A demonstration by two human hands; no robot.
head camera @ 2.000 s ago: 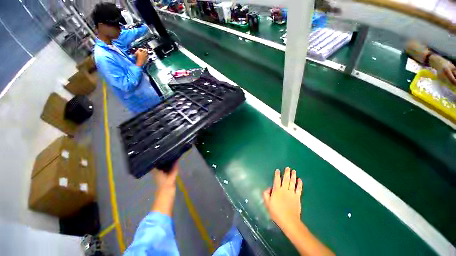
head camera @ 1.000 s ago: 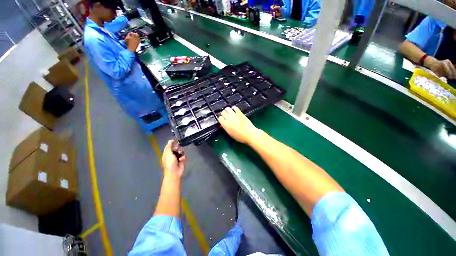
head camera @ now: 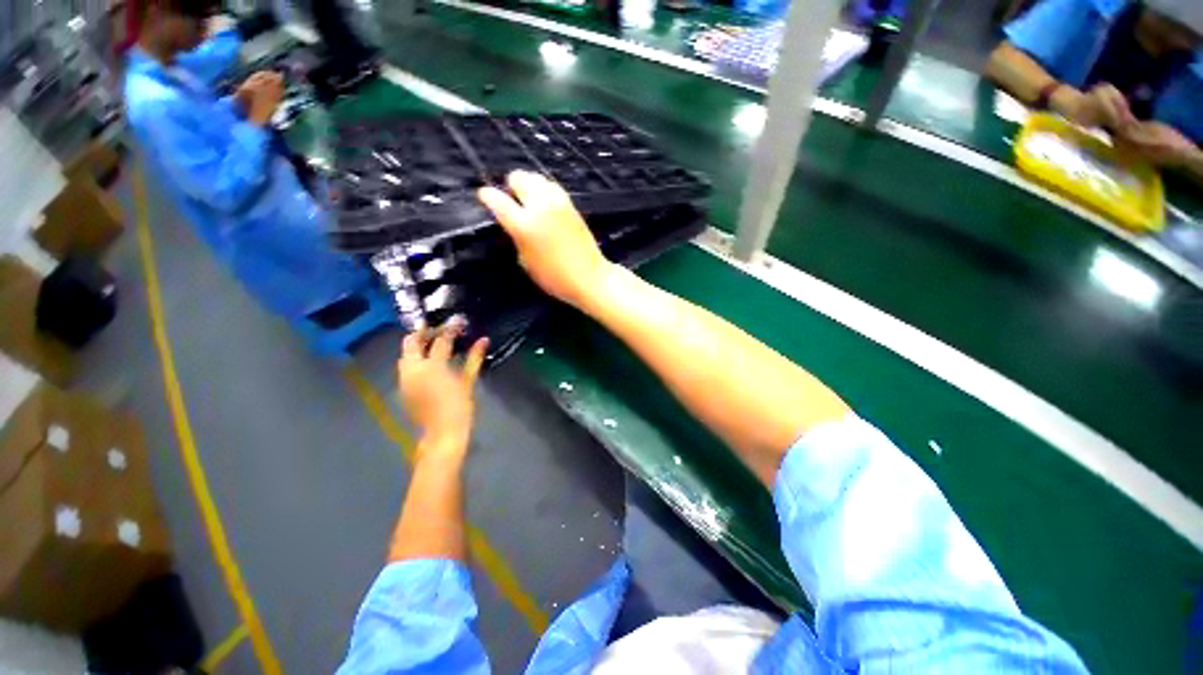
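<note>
A black blister tray (head camera: 515, 152) is raised and tilted above other black trays (head camera: 429, 284) at the bench's left edge. My right hand (head camera: 552, 237) grips the near edge of the upper tray. My left hand (head camera: 442, 376) is at the near left corner of the lower trays, its fingertips at their edge. The lower trays show shiny pockets at their left end; the upper tray hides most of the rest. The upper tray is somewhat blurred.
The green bench (head camera: 686, 409) runs toward me beside a white rail (head camera: 910, 336) and an upright post (head camera: 778, 145). A person in a blue smock (head camera: 211, 145) stands at left. Across the line, another person's hands are at a yellow tray (head camera: 1088, 172). Cartons (head camera: 79, 514) stand on the floor.
The tray stack first moved onto the bench's left part. Since then my right hand has lifted the upper tray off the lower ones, and my left hand has moved up to the lower trays' corner.
</note>
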